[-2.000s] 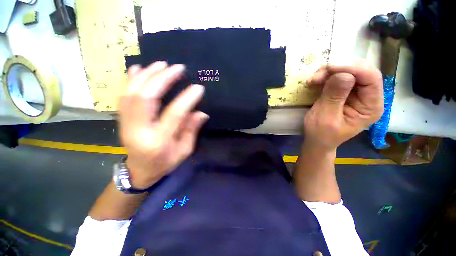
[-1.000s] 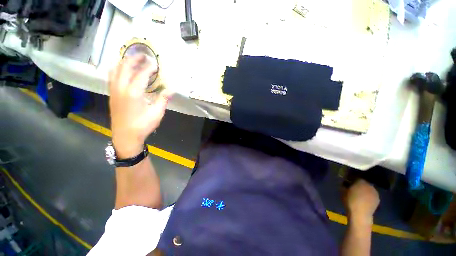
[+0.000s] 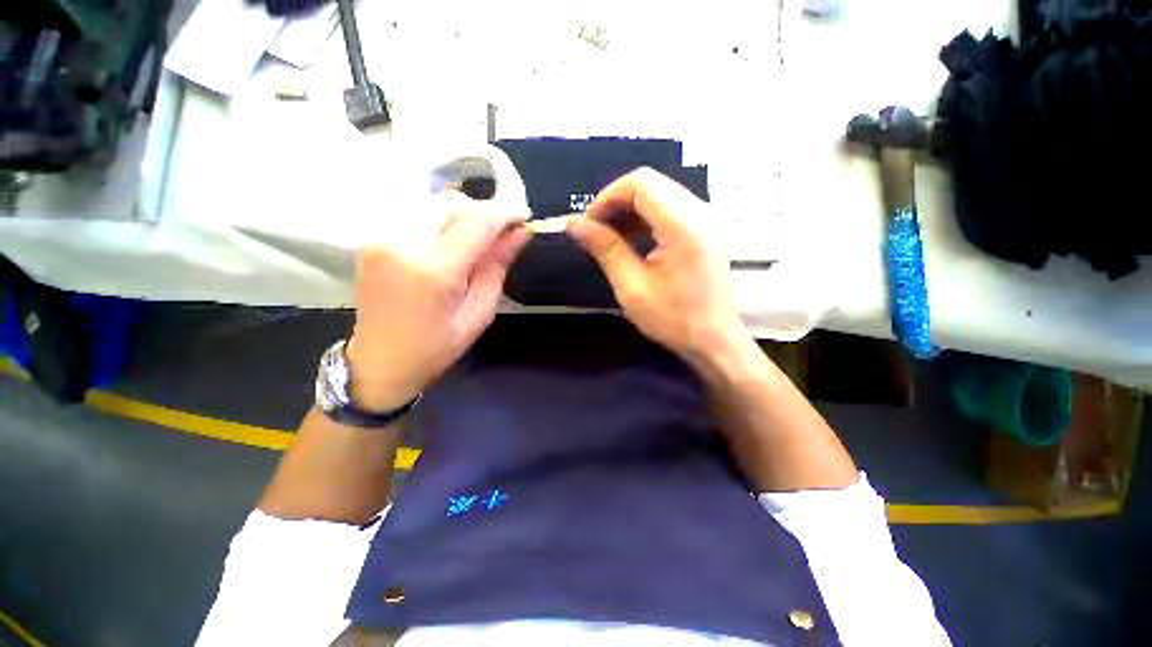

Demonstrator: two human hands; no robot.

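My left hand (image 3: 436,284) holds the masking tape roll (image 3: 508,181), tilted above the left part of the black cut panel (image 3: 556,164). A short cream strip of tape (image 3: 551,225) spans from the roll side to the fingertips of my right hand (image 3: 663,266), which pinch its end. The panel lies on the pale working board (image 3: 754,190), with small silvery lettering (image 3: 582,200) near its middle, partly hidden by my right hand. Bright light washes out the board and the roll's edge.
A hammer (image 3: 900,190) with a blue grip lies at right, beside a ruffled black panel pile (image 3: 1042,152). A dark setting punch (image 3: 365,104) lies at upper left, near white sheets (image 3: 221,44). A green tube-like object (image 3: 1030,402) is below the bench at right.
My left hand has brought the tape roll from the left to over the panel. My right hand has come up from below the bench edge and pinches the tape's end.
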